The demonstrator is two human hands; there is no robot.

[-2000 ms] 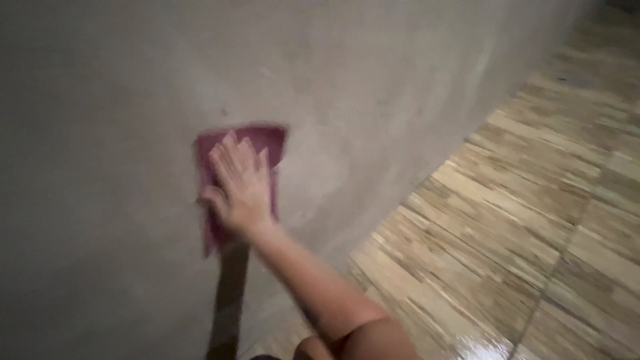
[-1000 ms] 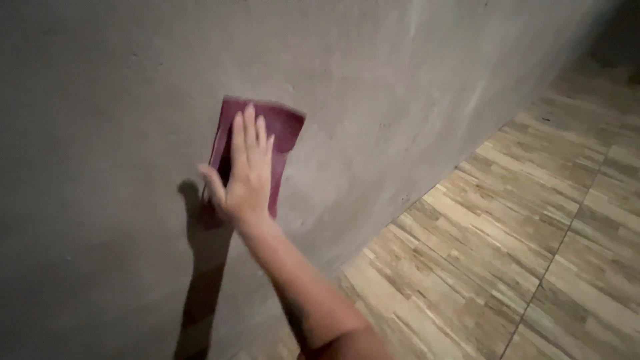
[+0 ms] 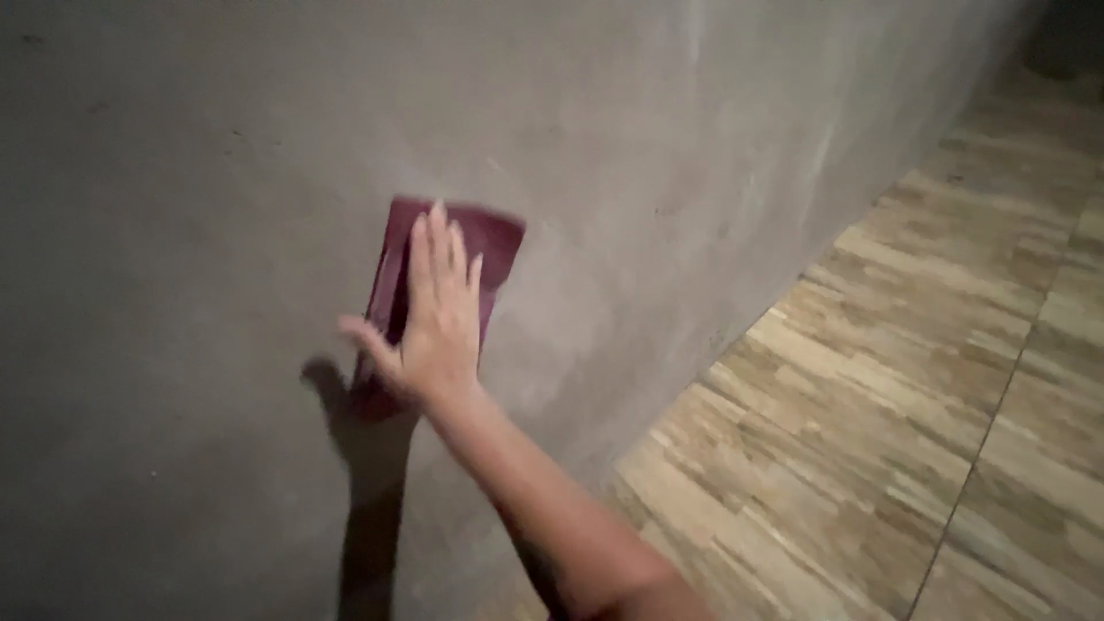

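My right hand [image 3: 440, 332] lies flat on a dark red sheet, apparently sandpaper [image 3: 496, 241], and presses it against a grey plastered or concrete wall [image 3: 604, 164]. The fingers point up the wall, close together except the little finger, and the thumb sticks out to the left past the sheet's edge. The top corners and right side of the sheet show around the fingers, while its middle is hidden under the palm. A fold or raised strip runs along its left side. My forearm reaches in from the bottom. My left hand is out of the picture.
Wood-patterned floor tiles [image 3: 862, 388] meet the foot of the wall along a slanting edge at the right, with a thin joint line between tiles. A shadow of the arm [image 3: 371, 517] falls on the wall at lower left. The far upper right corner is dark.
My right hand and the sheet rose on the wall between the two earlier frames and have since come down slightly. The hand stays flat on the sheet throughout.
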